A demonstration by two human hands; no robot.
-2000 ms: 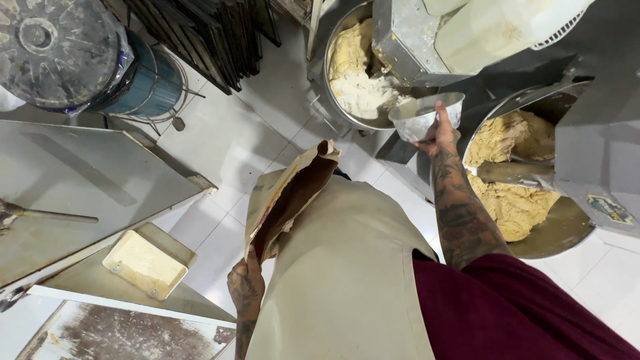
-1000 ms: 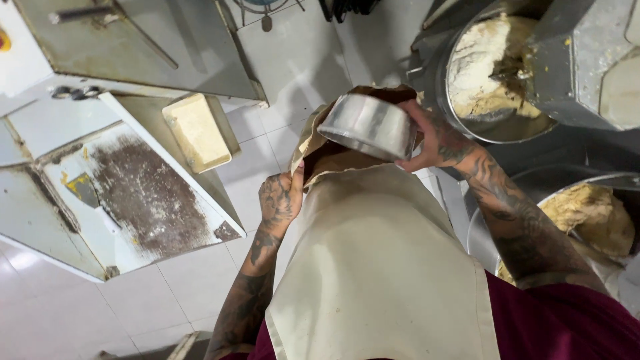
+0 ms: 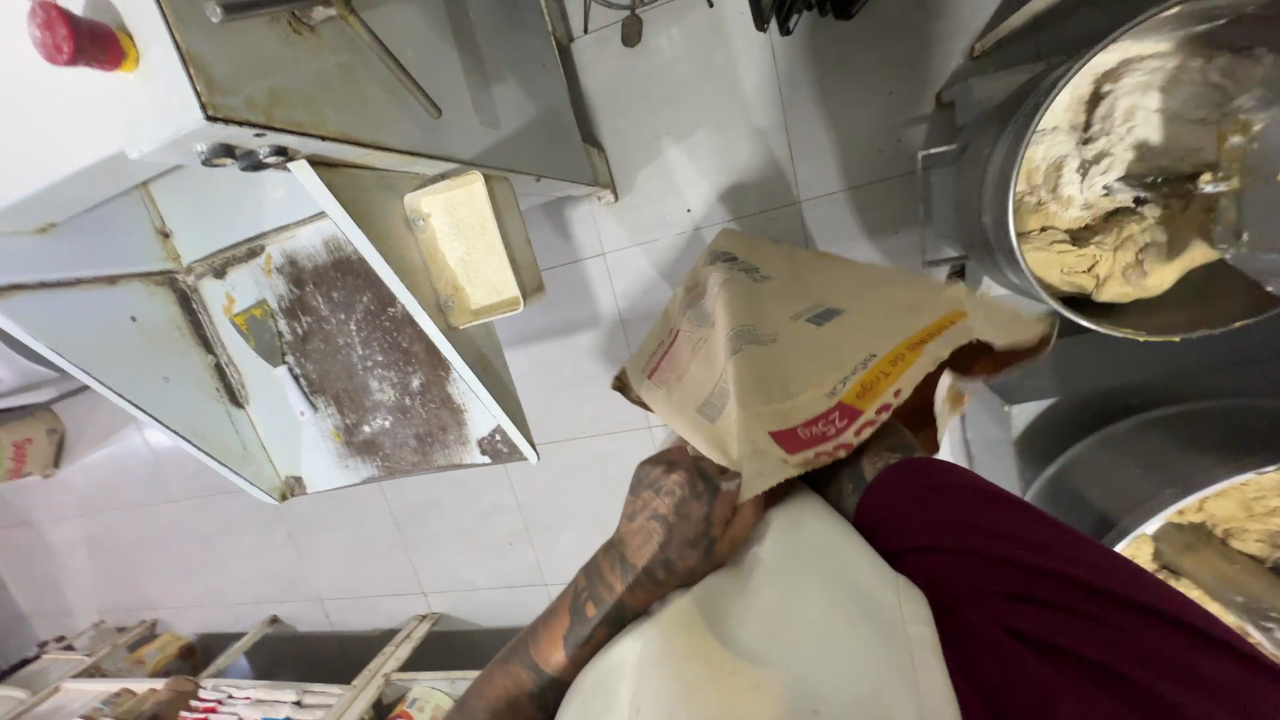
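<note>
My left hand (image 3: 690, 510) grips the near edge of a paper flour sack (image 3: 770, 350), which is tilted with its torn mouth toward the right. My right hand is hidden in or behind the sack; only part of its forearm (image 3: 885, 455) shows beside the dark red sleeve. The metal bowl is out of sight. At the upper right, a steel mixer bowl (image 3: 1035, 270) holds pale dough (image 3: 1100, 240) with white flour on it. Another mixer bowl (image 3: 1080, 460) with dough (image 3: 1235, 520) stands at the lower right.
A scraper (image 3: 262, 340) with a white handle lies on the worn, floury panel (image 3: 370, 370) at left. Beside it sits a cream tray (image 3: 470, 250) of pale powder. A metal-topped machine (image 3: 350, 90) is at upper left, shelving (image 3: 385, 665) at lower left. Pale tiles (image 3: 440, 540) cover the floor.
The metal bowl, held over the sack's mouth a second ago, has gone from sight, as has my right hand. The sack has been raised and tipped. The view has shifted left.
</note>
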